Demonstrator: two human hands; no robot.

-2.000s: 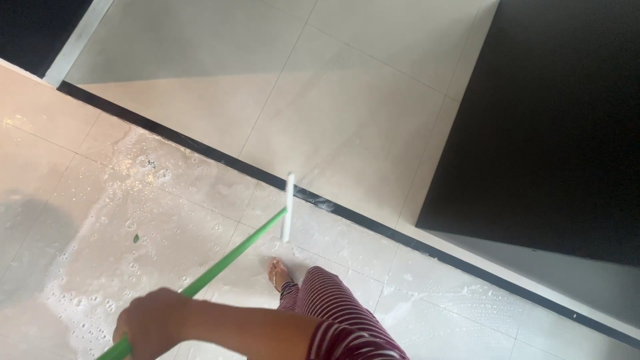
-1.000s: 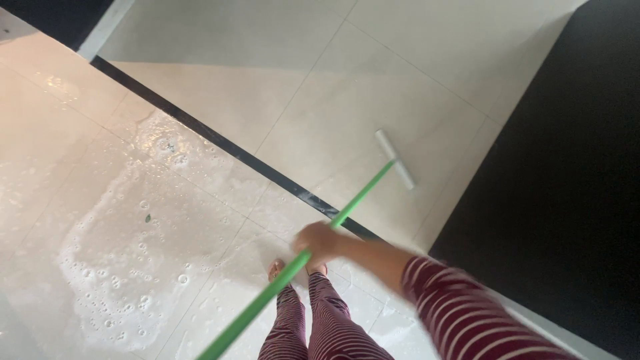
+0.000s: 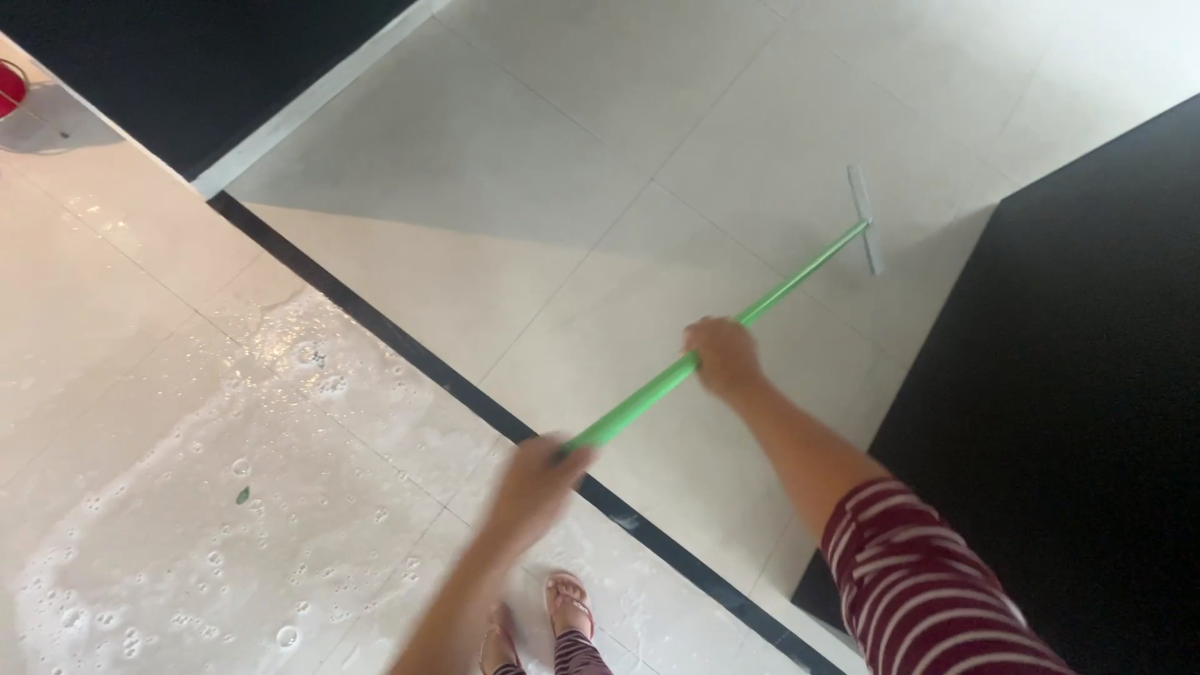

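My right hand [image 3: 725,358] grips the middle of a green pole [image 3: 647,397]. Nearer to me, my left hand [image 3: 542,483] is closed around the same pole toward its end, slightly blurred. At the pole's far end a pale, narrow crossbar head [image 3: 864,221], like a floor squeegee's, lies over the light floor tiles [image 3: 562,300] beyond the black threshold strip [image 3: 403,345]. On the near side of the strip, soapy water with bubbles [image 3: 234,553] covers part of the tiled floor.
A black panel [image 3: 1059,394] with a pale base stands at the right, another black panel [image 3: 206,66] at the upper left. A red container [image 3: 11,89] shows at the left edge. A small green leaf [image 3: 243,495] lies in the suds. My sandalled feet [image 3: 568,605] are below the strip.
The squeegee-like head has gone from the threshold strip to farther out over the tiles beyond it. My left hand, not seen in the earlier frames, is now on the pole. The view has shifted.
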